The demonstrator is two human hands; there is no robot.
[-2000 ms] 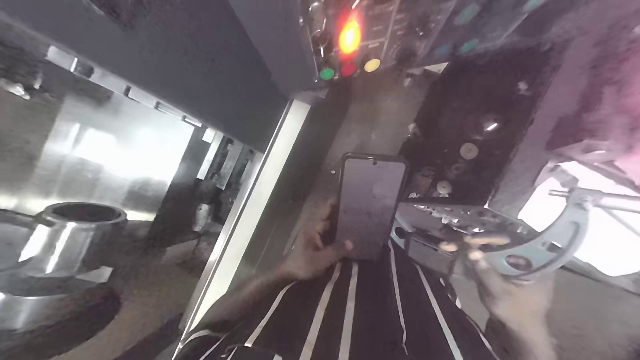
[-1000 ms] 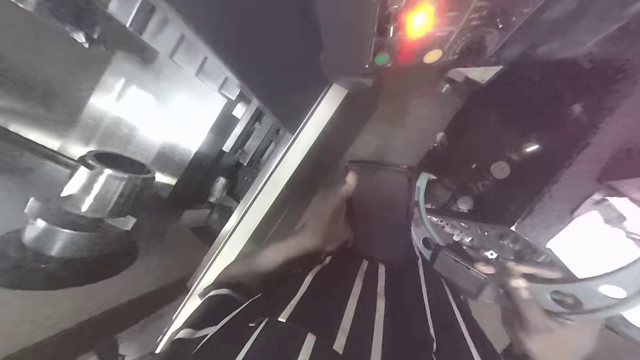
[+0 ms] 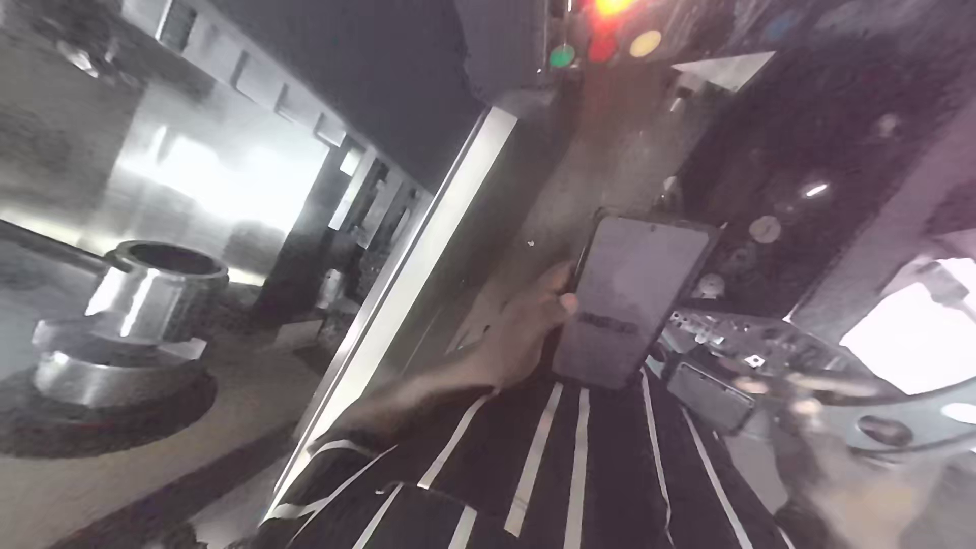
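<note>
My left hand (image 3: 526, 328) grips a smartphone (image 3: 633, 297) by its left edge, with the thumb over the front and the screen facing me. At the lower right, my right hand (image 3: 831, 450) is closed around the frame of a large outside micrometer (image 3: 915, 419); motion blurs its fingers. A dark rectangular block (image 3: 709, 396), seemingly part of the micrometer, lies beside those fingertips. The phone is in front of my striped shirt. On the left, inside a machine, a shiny hollow metal cylinder (image 3: 160, 297) stands upright on a round base.
A pale metal door edge (image 3: 412, 290) runs diagonally between the machine's interior and my left arm. A control panel with green (image 3: 562, 56), red and yellow buttons is at the top. A tray of small metal parts (image 3: 755, 351) sits behind the micrometer, near a bright white surface (image 3: 915, 328).
The phone tilts differently from before, its screen visible again after looking dark one second ago. My right hand and the micrometer have shifted toward the lower right of the view.
</note>
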